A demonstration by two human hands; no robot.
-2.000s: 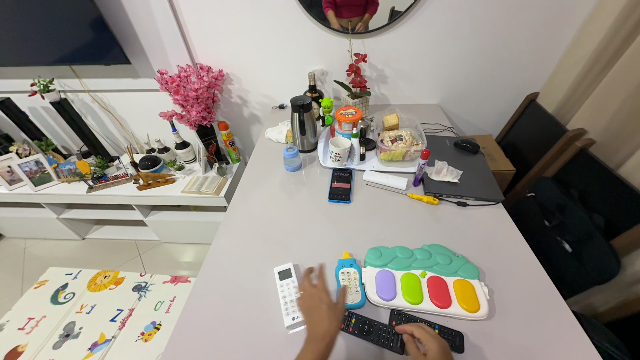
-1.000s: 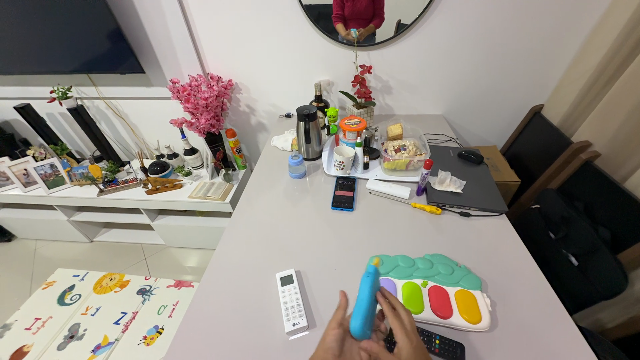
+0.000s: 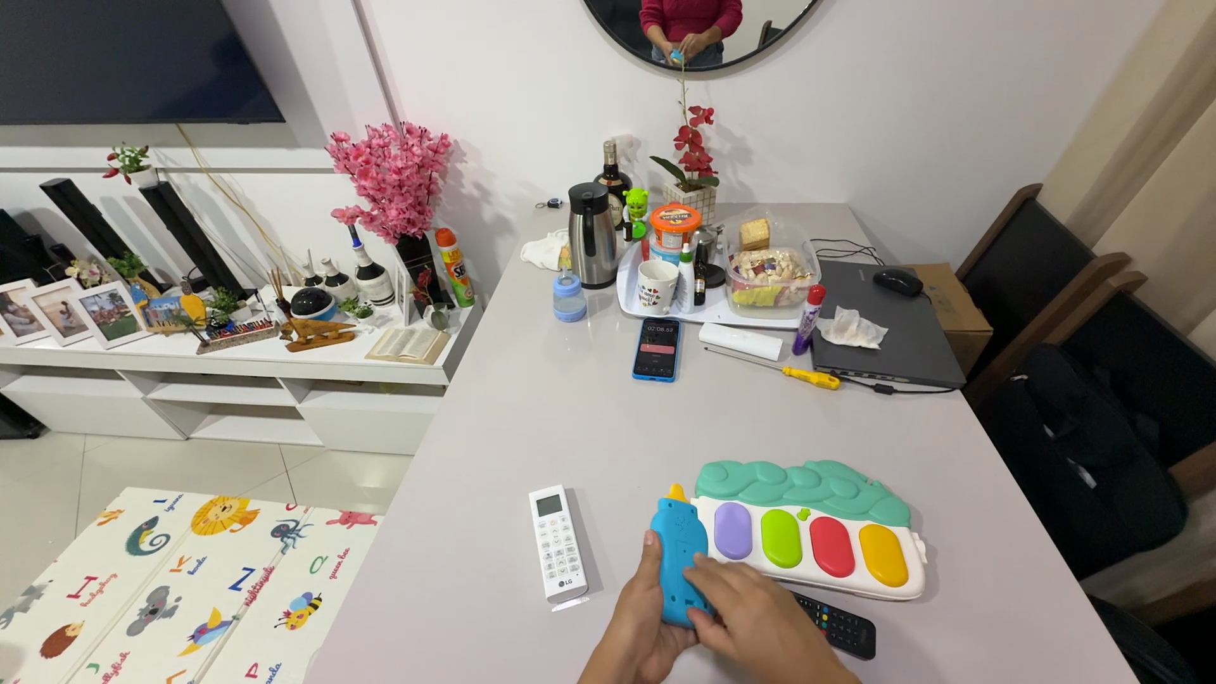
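A blue toy phone (image 3: 679, 560) with a yellow tip is held back side up near the table's front edge. My left hand (image 3: 638, 613) grips it from the left and below, while the fingers of my right hand (image 3: 750, 617) rest on its lower back. To its left lies a white LG remote control (image 3: 559, 543). Just right of it is a toy piano (image 3: 807, 532) with a green top and colored keys. A black remote control (image 3: 841, 627) shows partly behind my right hand; whether another lies beneath my hands is hidden.
Farther back on the table (image 3: 513, 437) are a phone (image 3: 656, 350), a yellow-handled screwdriver (image 3: 807, 377), a white tray (image 3: 632, 304) with a mug and food container, a steel thermos (image 3: 592, 237), a baby bottle (image 3: 569, 297) and a closed laptop (image 3: 883, 328). Chairs (image 3: 1026, 256) stand at the right.
The toy phone lay on the table two seconds ago; it was then lifted into both hands. Since one second ago, its plain blue back has turned toward the view.
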